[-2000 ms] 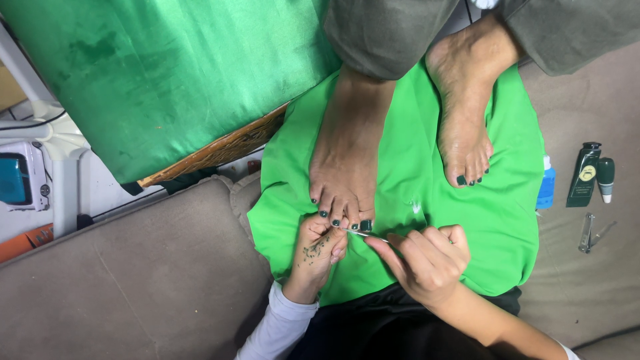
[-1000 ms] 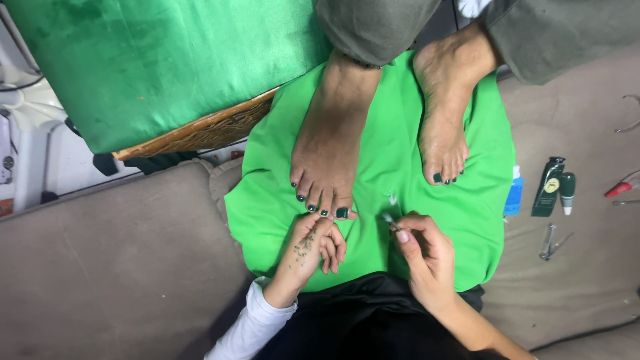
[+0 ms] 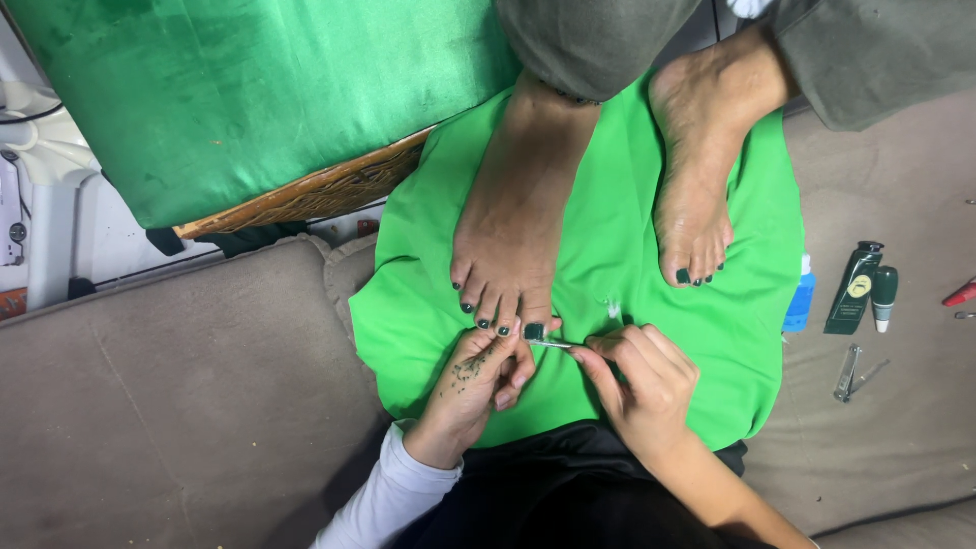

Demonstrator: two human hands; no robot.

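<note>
Another person's bare foot (image 3: 518, 221), its toenails painted dark green, rests on a bright green cloth (image 3: 610, 396) over my lap. My left hand (image 3: 476, 381), with a dark pattern on its skin, holds the toes near the big toe. Between the thumb and fingers of my right hand (image 3: 644, 377) is a thin metal tool (image 3: 550, 344), its tip at the edge of the big toenail; its exact kind cannot be told. A white tuft (image 3: 612, 308) lies on the cloth above my right hand. The person's other foot (image 3: 694, 183) rests further right.
On the grey-brown sofa (image 3: 900, 457) at right are a blue bottle (image 3: 799, 299), a dark green tube (image 3: 855, 290), a small green and white tube (image 3: 884, 297), nail clippers (image 3: 846, 374) and a red-handled item (image 3: 961, 293). A green satin cushion (image 3: 290, 91) tops a wicker piece (image 3: 320, 191) at upper left.
One second ago my right hand was lower, near the white tuft and away from the toes; now the tool's tip is back at the big toenail. My left hand has closed around the toes.
</note>
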